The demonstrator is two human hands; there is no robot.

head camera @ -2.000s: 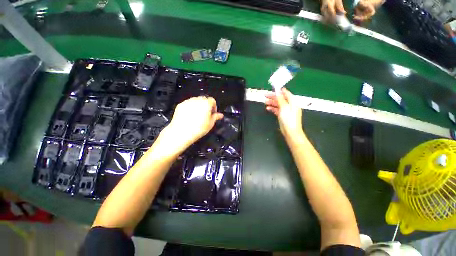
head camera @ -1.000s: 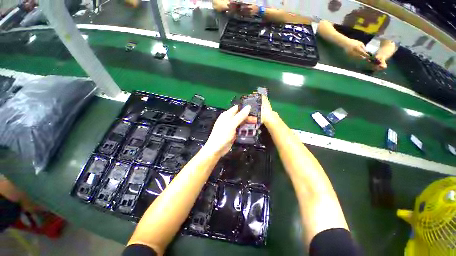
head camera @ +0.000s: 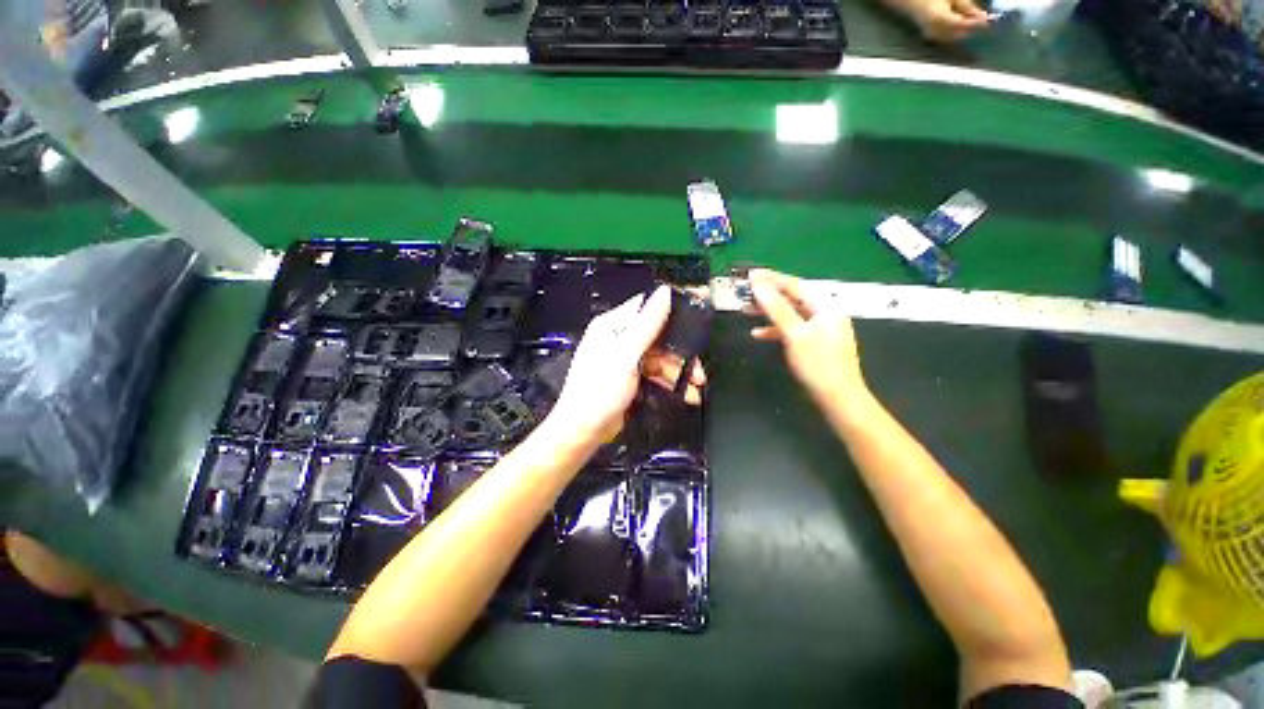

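Note:
My left hand [head camera: 617,357] holds a black phone housing [head camera: 685,330] upright over the right part of the black blister tray [head camera: 582,547]. My right hand [head camera: 800,326] pinches a small whitish board end [head camera: 732,290] between thumb and fingers, beside the housing's upper edge. Whether the board touches the housing is hard to tell. Rows of black housings [head camera: 316,388] lie in the tray's left and middle pockets. One housing [head camera: 462,263] lies across the tray's back edge.
Blue and white boards [head camera: 912,247] lie spaced on the green conveyor belt [head camera: 582,194] behind a white rail. A grey plastic bag [head camera: 83,360] is at left. A dark flat case [head camera: 1062,405] and a yellow fan [head camera: 1225,513] are at right. Another person's hand [head camera: 951,17] shows at the top.
My hands were together at the housing and are now apart, the right one drawn to the right with the board end. The camera view has shifted. Another board shows on the belt behind my hands.

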